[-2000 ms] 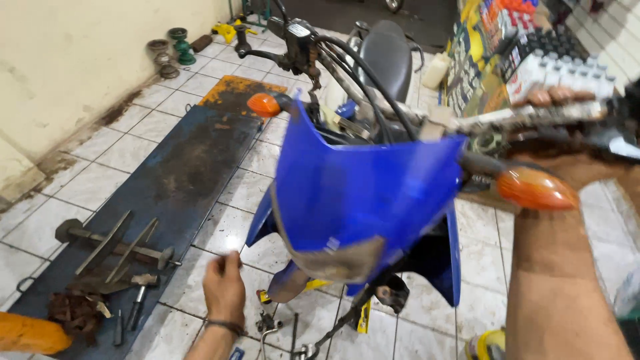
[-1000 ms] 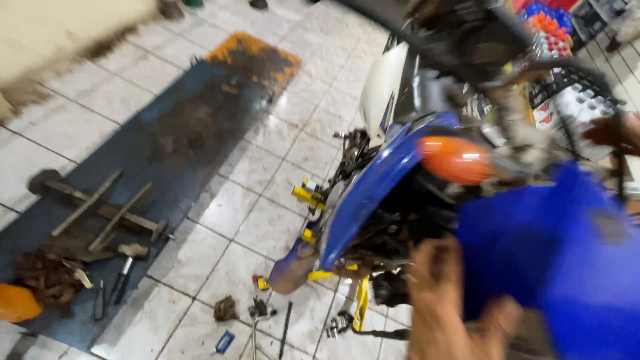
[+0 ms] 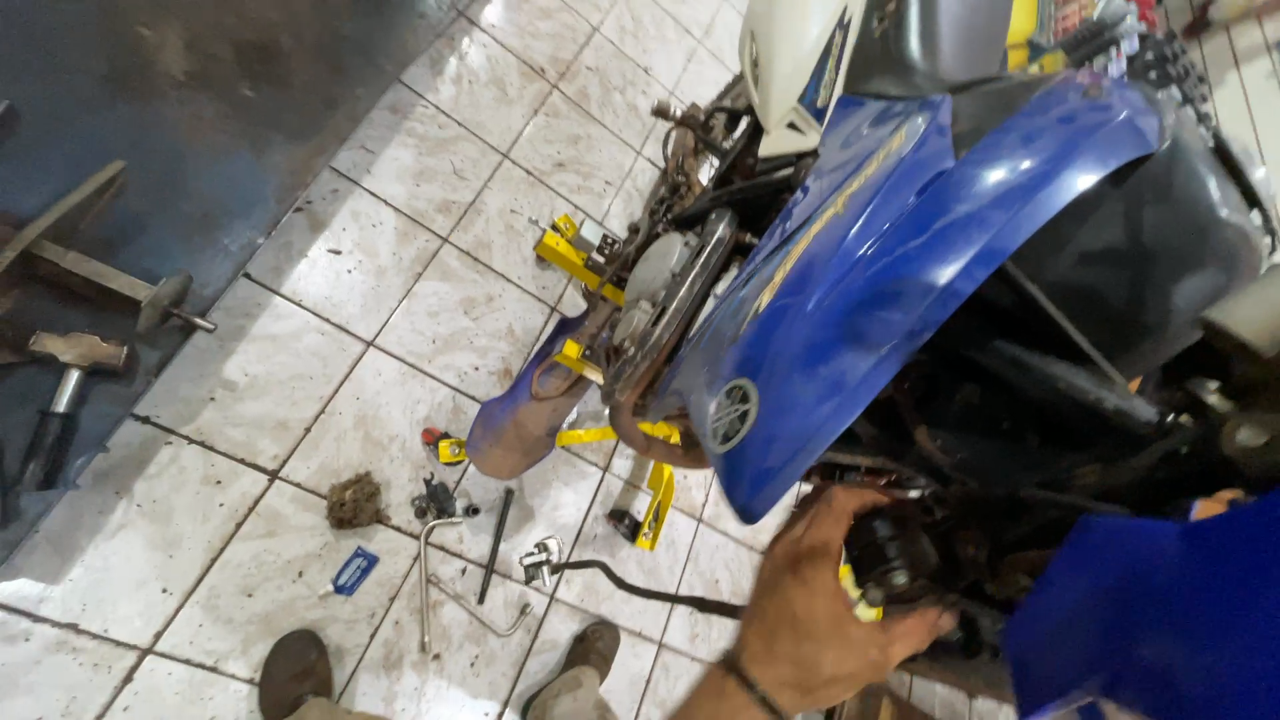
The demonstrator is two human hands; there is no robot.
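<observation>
My left hand (image 3: 815, 600), with a dark band at the wrist, curls around a dark, round ribbed part (image 3: 890, 560) at the front of a motorcycle, below its blue tank shroud (image 3: 850, 290). The thumb and fingers lie on opposite sides of that part. Close to its right is a blue plastic front panel (image 3: 1150, 610). A black hose or cable (image 3: 650, 595) runs from behind the hand to a metal fitting (image 3: 542, 560) on the floor. My right hand cannot be made out.
A yellow stand (image 3: 655, 505) is by the motorcycle's lower parts. Bent metal rods (image 3: 425, 590), a black rod (image 3: 496, 545), a blue packet (image 3: 354, 571) and a dirty clump (image 3: 355, 500) lie on tiles near my shoes (image 3: 296, 672). A hammer (image 3: 78, 350) rests on the dark board at left.
My left hand has gone from free above the floor to a grip on the ribbed part. The front panel has shifted right relative to the tank shroud. The view has swung down and closer.
</observation>
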